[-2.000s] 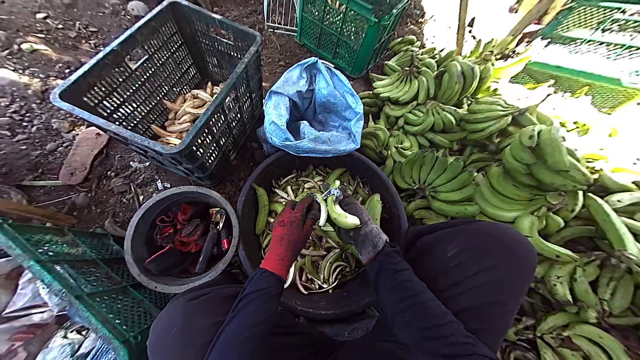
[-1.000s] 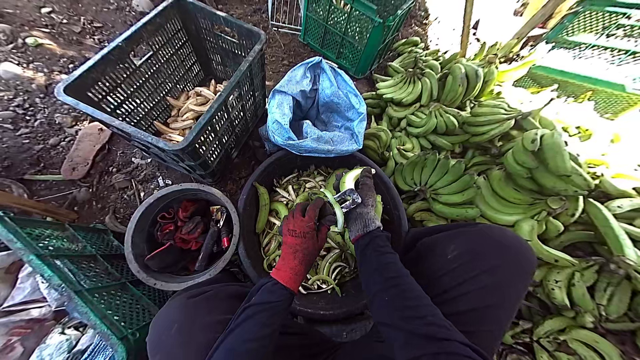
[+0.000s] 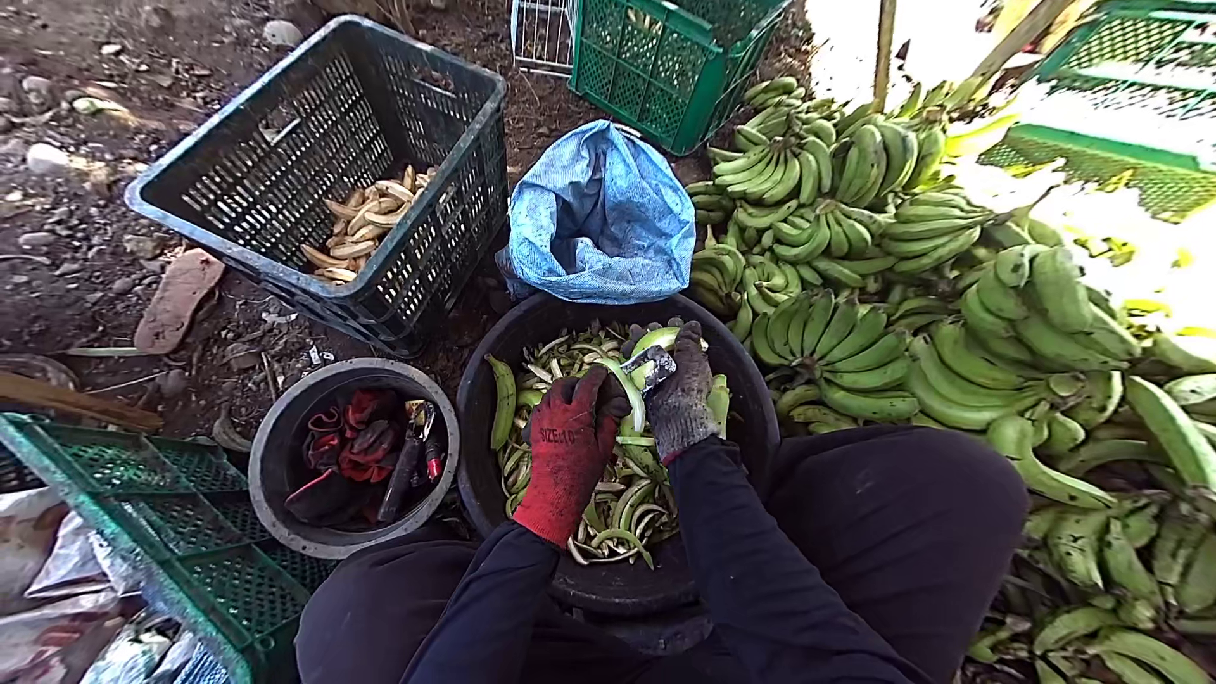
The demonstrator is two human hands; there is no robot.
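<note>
My left hand (image 3: 570, 446), in a red and dark glove, is over the black tub (image 3: 760, 418), its fingers closed around the near end of a small metal hand tool (image 3: 651, 366); the grip is partly hidden. My right hand (image 3: 686, 399), in a grey glove, holds a green banana (image 3: 657, 338) whose far end shows past the fingers. The tool lies against the fruit, between the hands. A curved strip of green peel (image 3: 625, 391) hangs beside the tool. Below the hands, many peel strips (image 3: 627, 513) fill the tub, and a whole green banana (image 3: 503, 401) lies at its left side.
A blue woven sack (image 3: 608, 247) stands open behind the tub. The dark crate (image 3: 313, 275) at left holds peeled bananas (image 3: 370, 220). A grey basin (image 3: 275, 513) contains gloves (image 3: 366, 446) and dark-handled items. Green banana bunches (image 3: 836, 347) are piled at right. Green crates (image 3: 655, 66) stand around.
Both hands have shifted slightly within the tub's area. Two seconds ago a pale length of banana showed between them; now the fruit points away under my right hand, and a peel strip hangs near the tool.
</note>
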